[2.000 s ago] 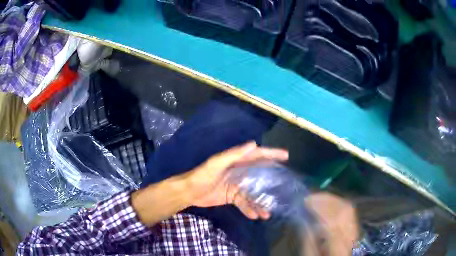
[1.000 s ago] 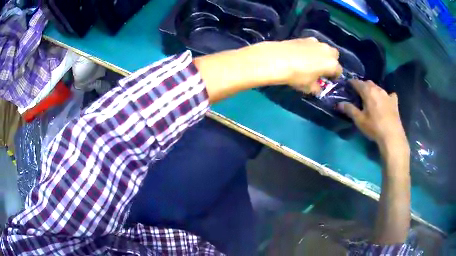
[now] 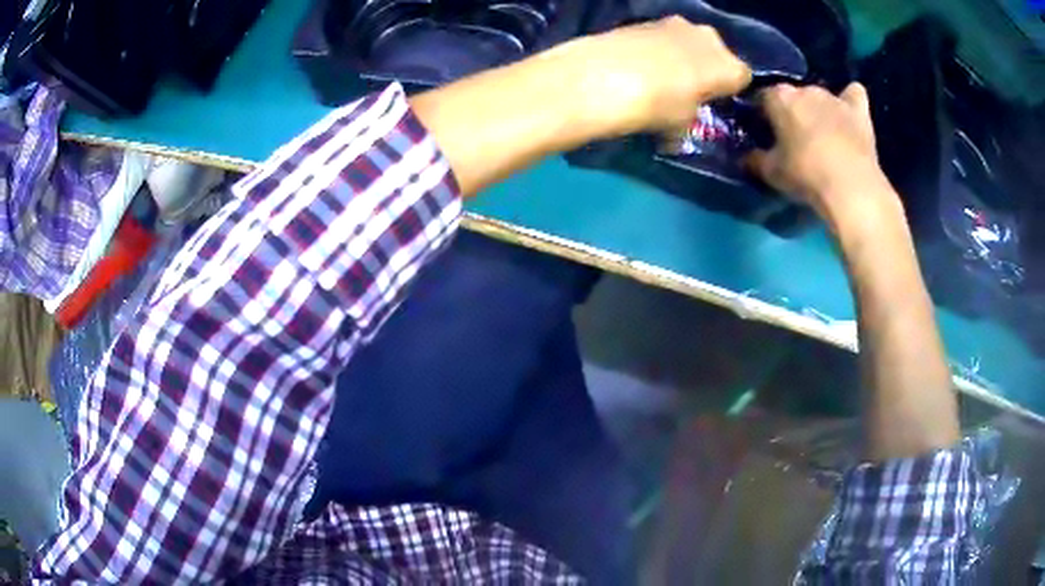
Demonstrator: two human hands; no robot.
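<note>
A glossy black blister tray point(image 3: 733, 195) lies on the green bench at the upper right, under both hands. A shiny bagged part point(image 3: 713, 128) with small red and white bits sits in its near hollow. My left hand point(image 3: 676, 71) reaches across and holds the bag's left side, its fingers curled. My right hand point(image 3: 819, 143) holds the bag's right side with fingers and thumb. The fingertips are partly hidden by the bag and the tray.
Another black tray point(image 3: 441, 40) lies to the left, and black trays point(image 3: 109, 46) stand at the far left. A dark tray with a shiny bag point(image 3: 985, 229) is at the right. The bench edge point(image 3: 642, 269) crosses above my knees. A person's purple plaid sleeve point(image 3: 57, 206) is at left.
The bagged part went from above my lap into the tray between the first two views. Since then both hands remain on it, and the bench and trays sit higher in view.
</note>
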